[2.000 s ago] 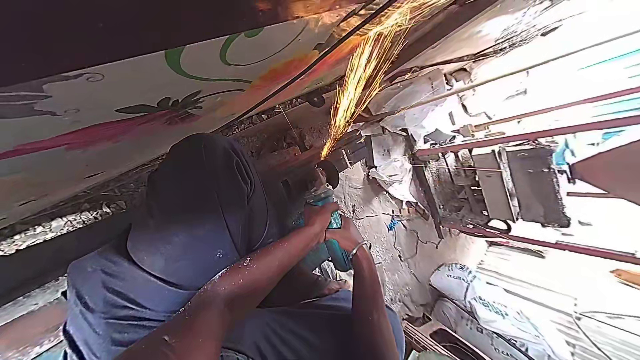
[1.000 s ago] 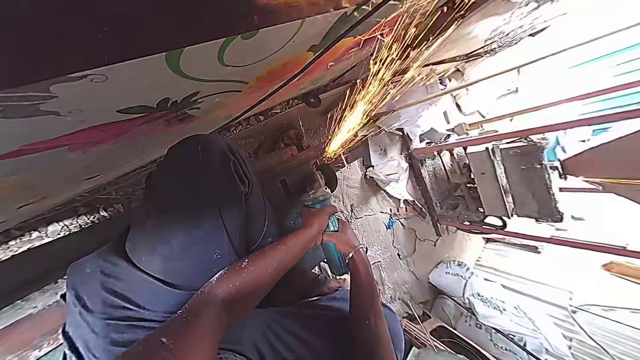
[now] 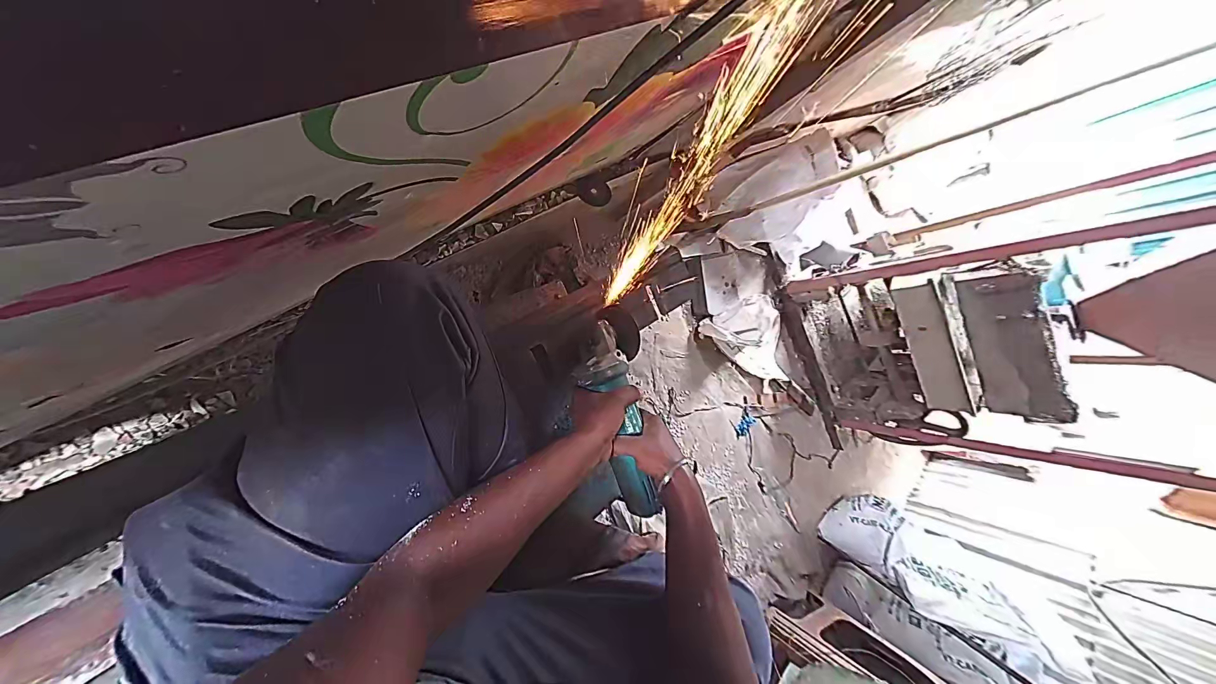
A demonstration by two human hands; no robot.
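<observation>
My left hand [image 3: 605, 414] grips the upper part of a teal angle grinder [image 3: 638, 486], just below its metal gear head. Lower on the same body, my right hand [image 3: 652, 446] is closed around it, with a band on the wrist. The grinder's dark disc [image 3: 623, 331] is at a brownish bar or edge [image 3: 532, 306]; the exact contact is blurred. Bright sparks [image 3: 679, 195] stream from there up and to the right. A bent leg in dark blue cloth [image 3: 380, 408] rises left of my hands.
A painted panel [image 3: 285, 228] with floral patterns slants across the upper left, a dark cable [image 3: 579, 133] before it. Right of the grinder lies a cracked concrete surface [image 3: 760, 475]. Reddish bars [image 3: 1007, 249], grey blocks [image 3: 1007, 342] and printed white sacks [image 3: 936, 579] are at the right.
The spark stream has varied: it looked broader and more spread a second ago and is narrower now. Both hands have stayed on the grinder in about the same place.
</observation>
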